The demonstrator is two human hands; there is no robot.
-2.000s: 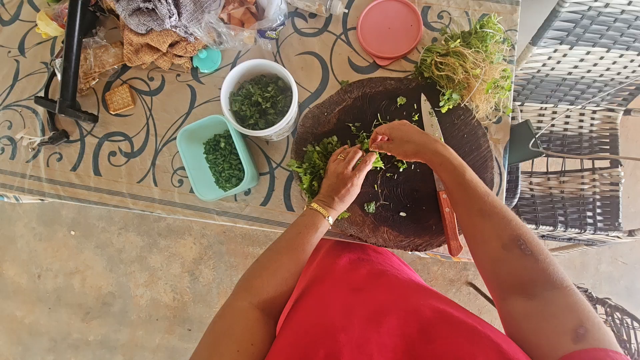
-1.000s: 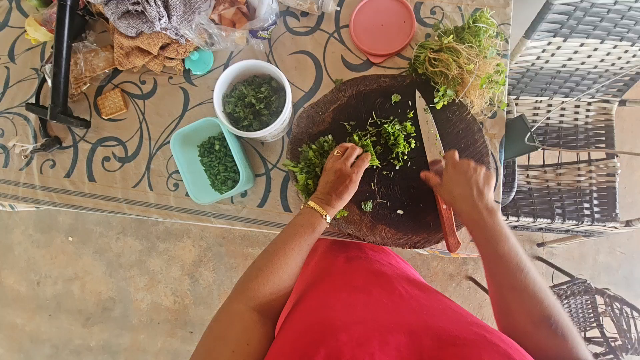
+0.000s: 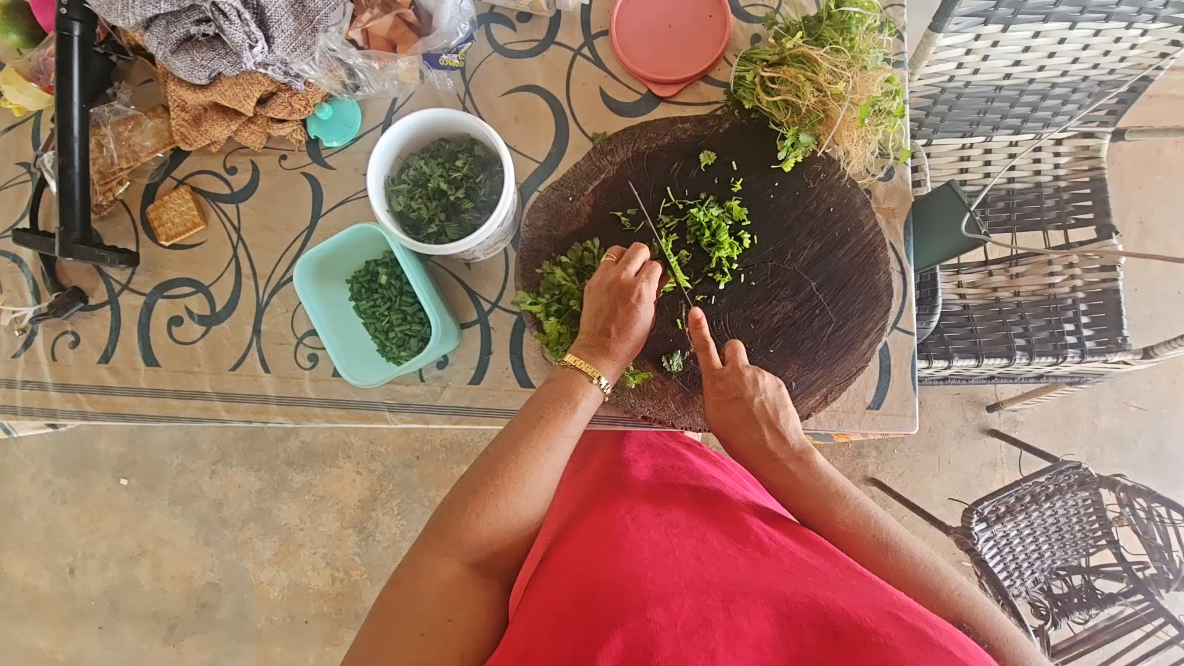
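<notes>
On the round dark wooden chopping board (image 3: 814, 277), my left hand (image 3: 622, 305) presses on a bunch of leafy green herbs (image 3: 562, 294). My right hand (image 3: 747, 393) grips a kitchen knife (image 3: 659, 239), its index finger along the spine and its blade upright just right of my left fingers. Chopped herbs (image 3: 720, 233) lie to the right of the blade. Left of the board stand a white tub (image 3: 377, 176) of dark green leaves and a turquoise plastic container (image 3: 324, 305) of finely cut greens. A rooted herb bunch (image 3: 823, 88) rests at the board's upper right edge.
A pink lid (image 3: 671, 37) lies beyond the board. At the upper left are crumpled cloths (image 3: 231, 106), a small turquoise lid (image 3: 334, 122), a cracker (image 3: 176, 215) and a black stand (image 3: 74, 139). Woven chairs (image 3: 1017, 231) stand to the right of the table.
My right hand was at the herbs, then reached the knife lying on the board's right side. The knife is now in it, further left, beside my left hand, which still presses on the herbs.
</notes>
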